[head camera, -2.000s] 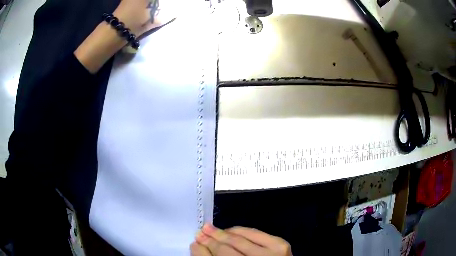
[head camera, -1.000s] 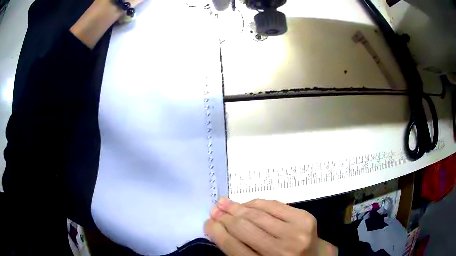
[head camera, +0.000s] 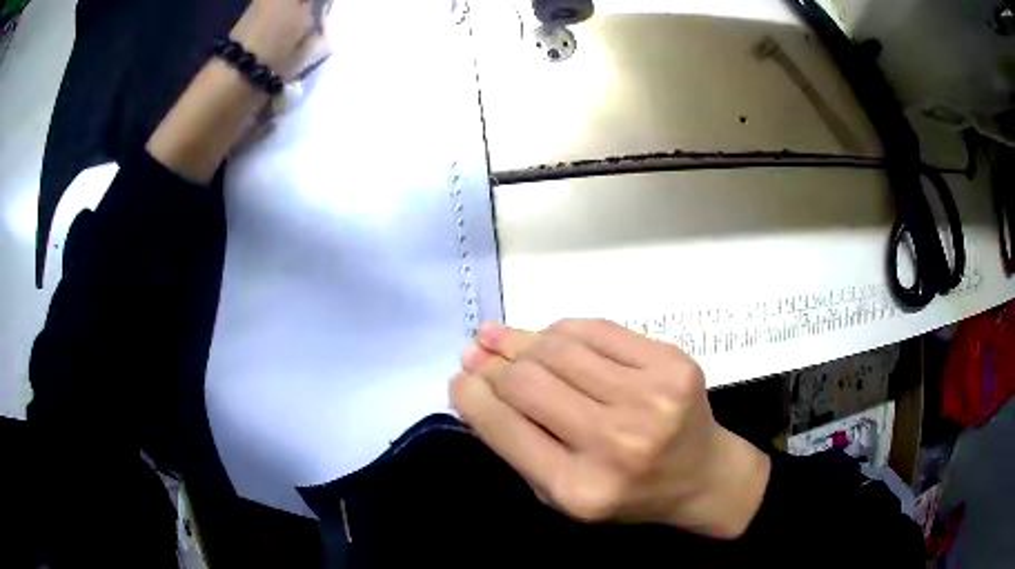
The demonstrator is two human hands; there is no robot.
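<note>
A pale facing piece point(head camera: 334, 289) with dark cloth beneath lies lengthwise on the machine table. A dashed stitch line runs near its right edge. My right hand point(head camera: 590, 422) pinches that edge between thumb and fingers, near the table front. My left hand point(head camera: 292, 33) lies on the upper left part of the piece, fingers partly lost in glare and at the top edge; whether it grips cloth cannot be told. The dark knob of the sewing machine point(head camera: 563, 10) shows at the top. The needle area is not clearly visible.
Black shears point(head camera: 919, 222) lie on the right of the table. A printed ruler scale point(head camera: 779, 322) runs along the front edge. A seam gap crosses the table. Below right are open drawers with scraps and a red bag point(head camera: 979, 367). Dark cloth point(head camera: 122, 67) lies far left.
My right hand has moved up towards the machine with the pinched edge. The cloth has advanced upward, showing more dark folded edge below. My left hand shows more fully than one second ago.
</note>
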